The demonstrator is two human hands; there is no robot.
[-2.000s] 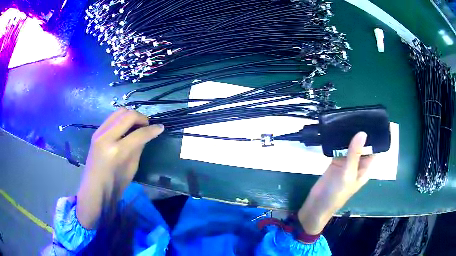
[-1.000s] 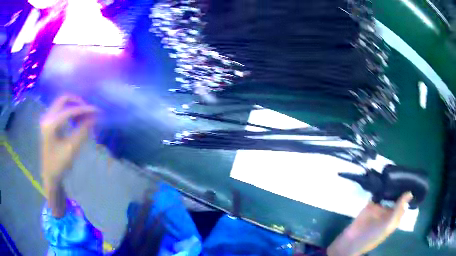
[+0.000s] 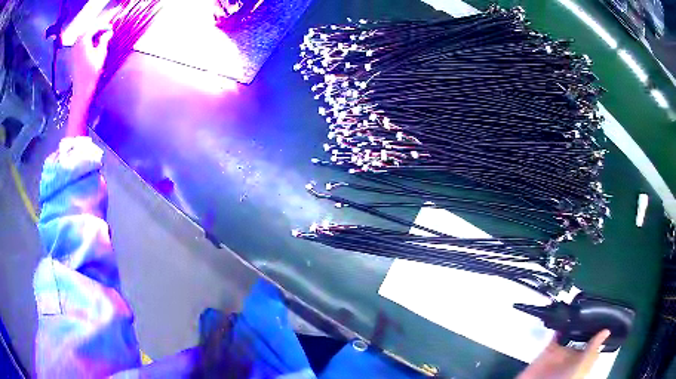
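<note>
My left hand (image 3: 93, 55) is at the upper left in the violet-white glow, at the lit cable group (image 3: 132, 26). Glare hides its fingertips, so I cannot tell whether it holds a cable. My right hand (image 3: 567, 363), cut off by the bottom edge, holds the black glue bottle (image 3: 604, 320) at the lower right. The bottle's tapered nozzle (image 3: 532, 309) points left over the white sheet (image 3: 445, 296). A working batch of black cables (image 3: 430, 249) lies across the sheet's upper part, with small pale ends to the left.
The main cable pile (image 3: 474, 104) is a wide black stack behind the sheet. A small white piece (image 3: 642, 209) lies at the right. The green bench edge (image 3: 215, 237) runs diagonally, with grey floor at the lower left. A dark bundle (image 3: 663, 318) is partly visible at the right rim.
My left hand has moved from the cables near the sheet to the glow at the upper left. The view has swung left. My right hand still holds the bottle, now away from the connector.
</note>
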